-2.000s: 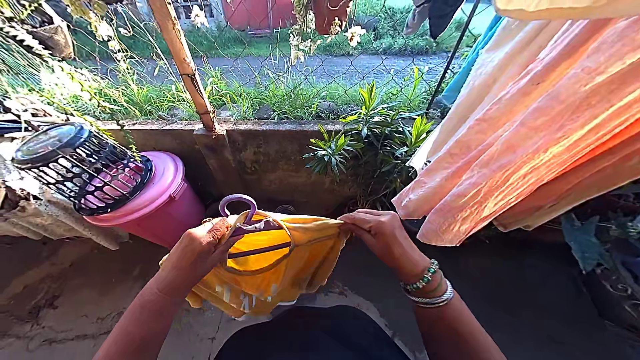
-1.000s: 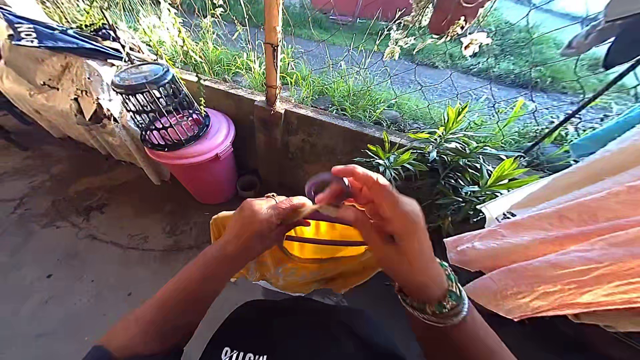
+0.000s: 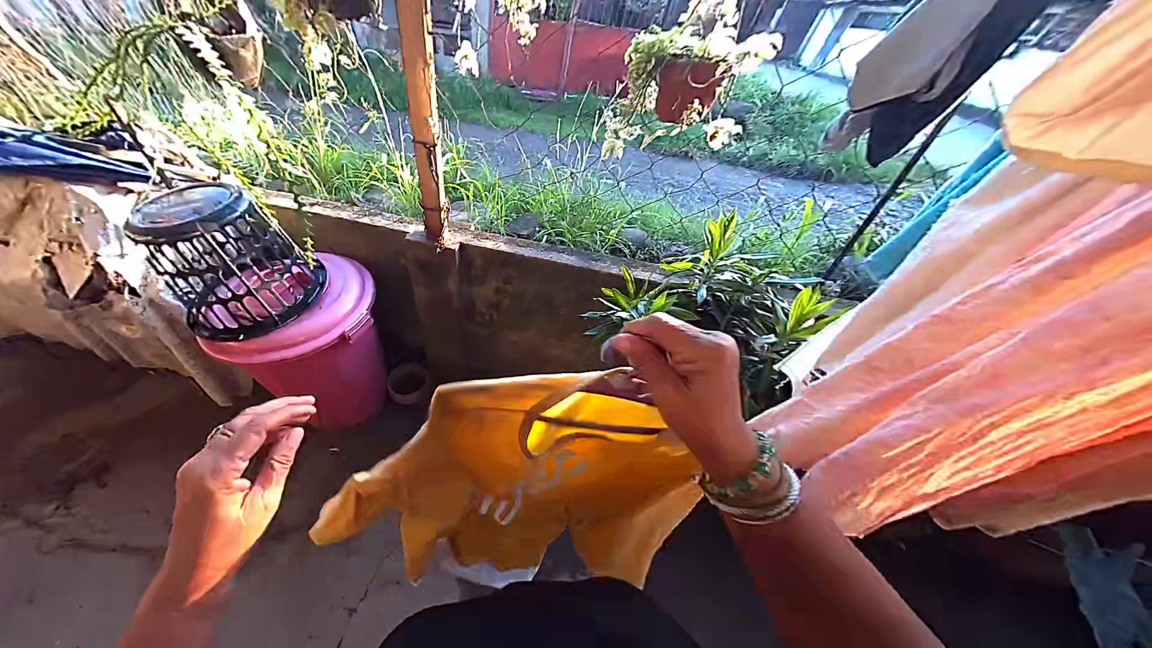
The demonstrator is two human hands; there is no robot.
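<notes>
A yellow garment with pale lettering (image 3: 531, 468) hangs in the middle of the view, its lower edges loose. My right hand (image 3: 688, 387), with beaded bracelets at the wrist, is closed on its upper right part near the neck opening, where a dark band shows. What exactly the fingers pinch is partly hidden. At the left, my left hand (image 3: 238, 468) is apart from the garment, fingers bent and holding nothing. The garment's left corner (image 3: 346, 513) sticks out toward that hand without touching it.
A black plastic basket (image 3: 225, 261) stands upside down on a pink lidded bin (image 3: 315, 378) at the left. Behind are a low concrete wall (image 3: 531, 315), a wooden post (image 3: 421, 117) and wire fencing. Peach cloth (image 3: 972, 378) hangs close on the right. A leafy plant (image 3: 720, 297) grows by the wall.
My left hand has let go of the garment and moved left. The garment, bunched between both hands before, now hangs spread out from my right hand.
</notes>
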